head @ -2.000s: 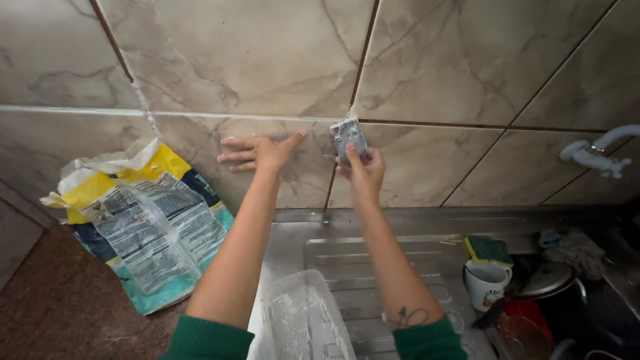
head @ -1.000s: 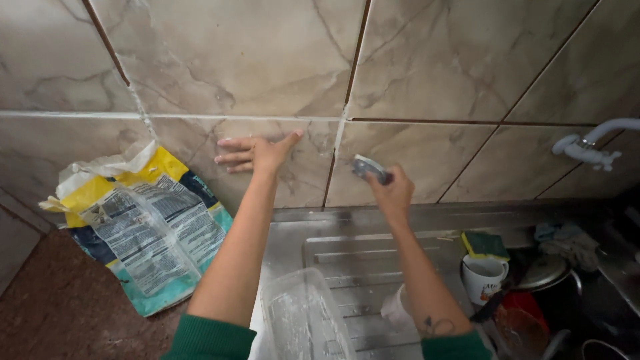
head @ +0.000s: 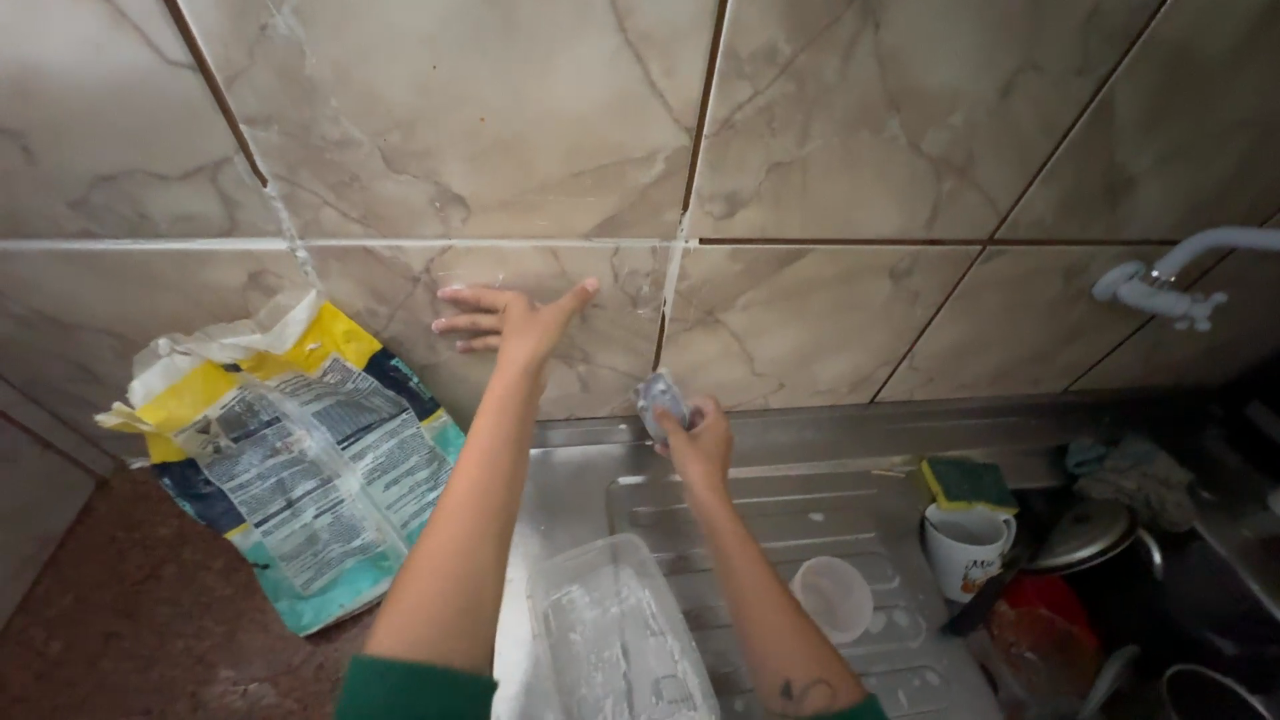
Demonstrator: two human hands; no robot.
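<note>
My left hand (head: pixel 515 318) rests spread on a marbled wall tile (head: pixel 400 320), holding nothing. My right hand (head: pixel 697 440) grips a small grey flat tool (head: pixel 662 404), smeared with white, at the lower end of a vertical tile joint (head: pixel 672 290), just above the steel sink's back edge. White paste fills the upper part of that joint and the horizontal joint (head: pixel 450 242) to its left. Below my hands, a clear plastic container (head: pixel 620 630) with white residue stands on the drainboard. An opened yellow, navy and teal bag (head: pixel 320 470) leans on the wall at left.
A small translucent cup (head: pixel 832 598) stands right of my right forearm. Farther right are a white mug (head: pixel 966 550), a green and yellow sponge (head: pixel 968 484), a pot with a lid (head: pixel 1085 535) and a cloth. A white faucet (head: pixel 1160 290) juts from the wall.
My right hand, still holding the grey tool, first moved right off the joint crossing, then down and left to the sink's back edge. White paste now shows below the crossing. My left hand has stayed in place.
</note>
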